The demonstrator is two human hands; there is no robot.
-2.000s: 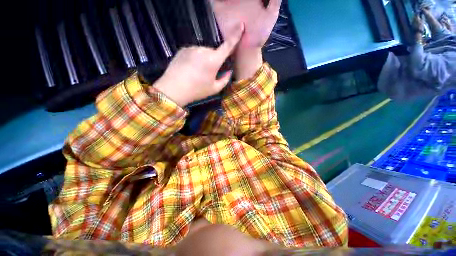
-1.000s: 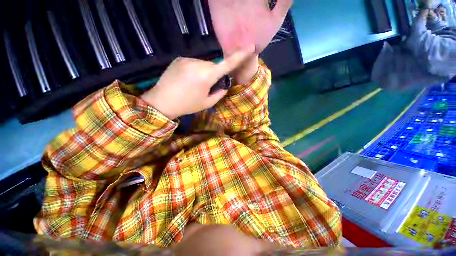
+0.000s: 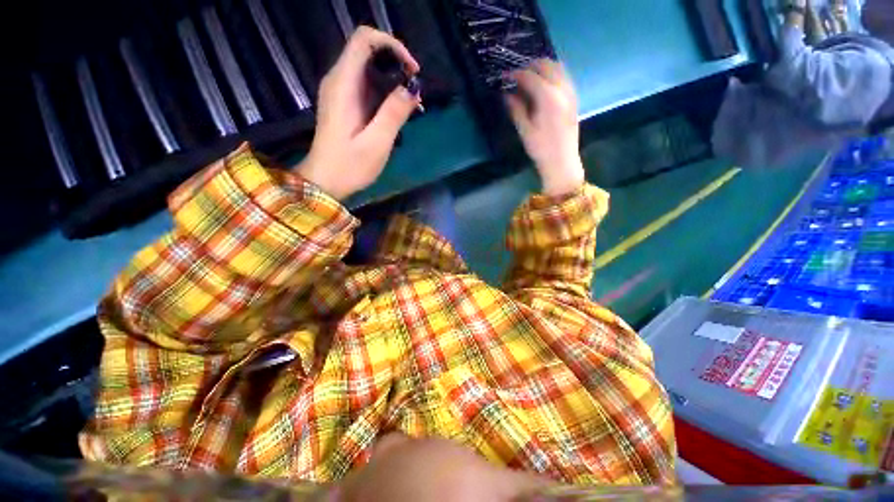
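Note:
My left hand (image 3: 355,123) is closed around a dark bar (image 3: 394,74); only its dark end shows between thumb and fingers, with a small bright tip. My right hand (image 3: 549,118) is over the near end of the small black parts tray (image 3: 495,44), which holds thin loose pieces in a tangled heap. Its fingers are bent and blurred, and I cannot tell if they hold a piece. The large slotted black tray (image 3: 147,157) lies to the left, with silver bars (image 3: 147,98) standing in a row of parallel slots.
The teal bench (image 3: 613,49) runs across the top, with narrow black trays (image 3: 711,27) farther right. Another person's grey sleeve (image 3: 828,83) is at the top right. A grey cabinet (image 3: 725,368) with red and yellow labels and blue bins (image 3: 784,275) are on the right.
My hands were together with the right palm showing. Now they are apart: my right hand has moved right to the small parts tray, and my left hand has moved up with the dark bar.

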